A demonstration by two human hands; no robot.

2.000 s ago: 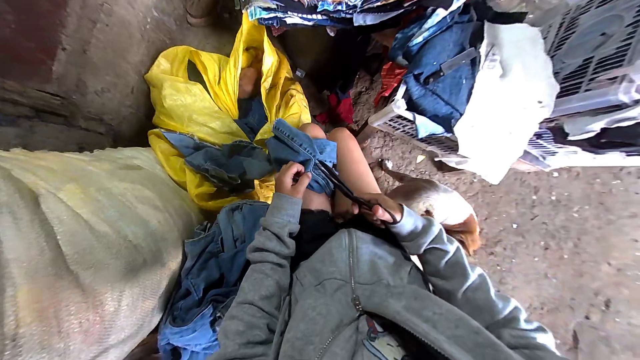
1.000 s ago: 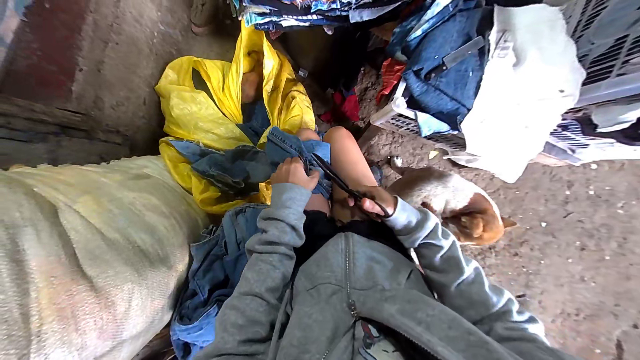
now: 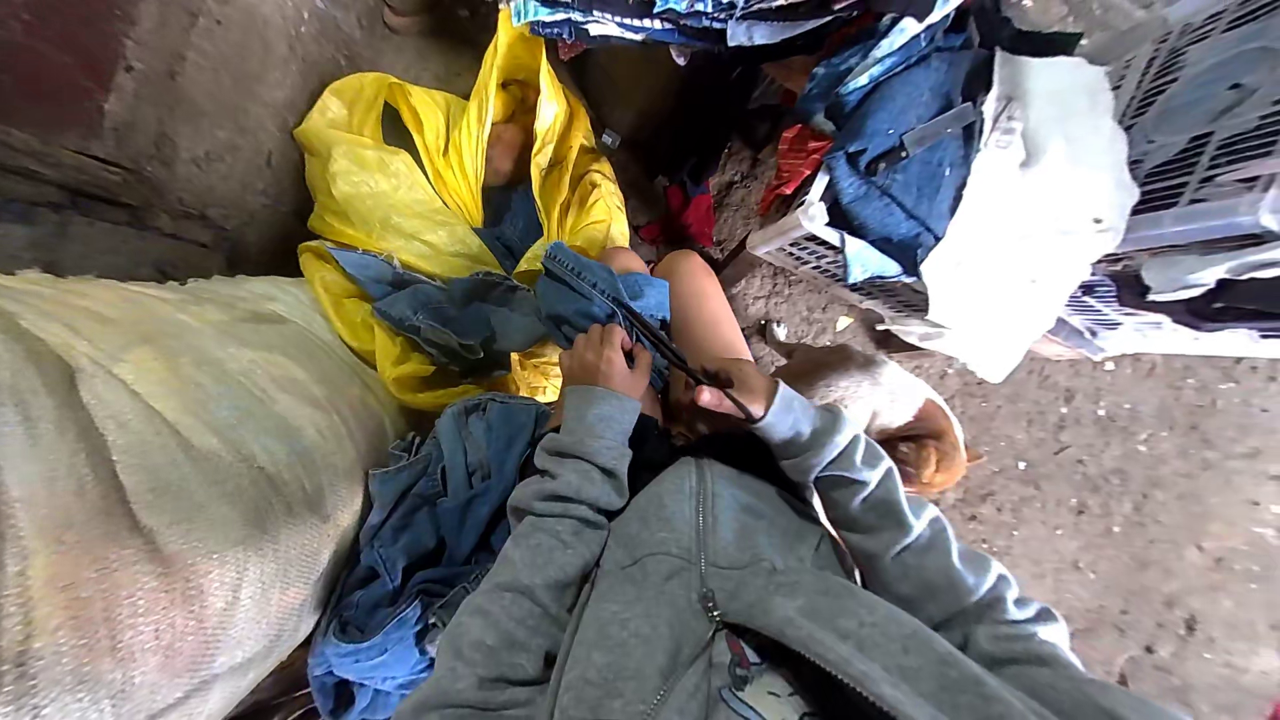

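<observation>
My left hand (image 3: 606, 362) grips a piece of blue denim (image 3: 590, 290) with a stitched seam, held over my lap. A pair of dark, long-bladed scissors (image 3: 660, 345) is in my right hand (image 3: 735, 390), with the blades reaching up and left against the denim, just beside my left fingers. More denim (image 3: 455, 315) trails left from the piece onto a yellow plastic bag (image 3: 400, 200). Beside my left sleeve lies a heap of blue denim (image 3: 440, 520). How far the scissor blades are apart is hard to tell.
A large woven sack (image 3: 170, 470) fills the left side. A dog (image 3: 890, 410) lies curled on the dirt floor near my right sleeve. Up right, a knife (image 3: 925, 138) rests on denim over a plastic crate (image 3: 800, 245), beside a whitish cloth (image 3: 1040, 190). Folded clothes (image 3: 680, 22) are at the top.
The scissors and both hands have shifted slightly at the denim, which stays in my left hand. The dog has curled its head round since the earliest frame.
</observation>
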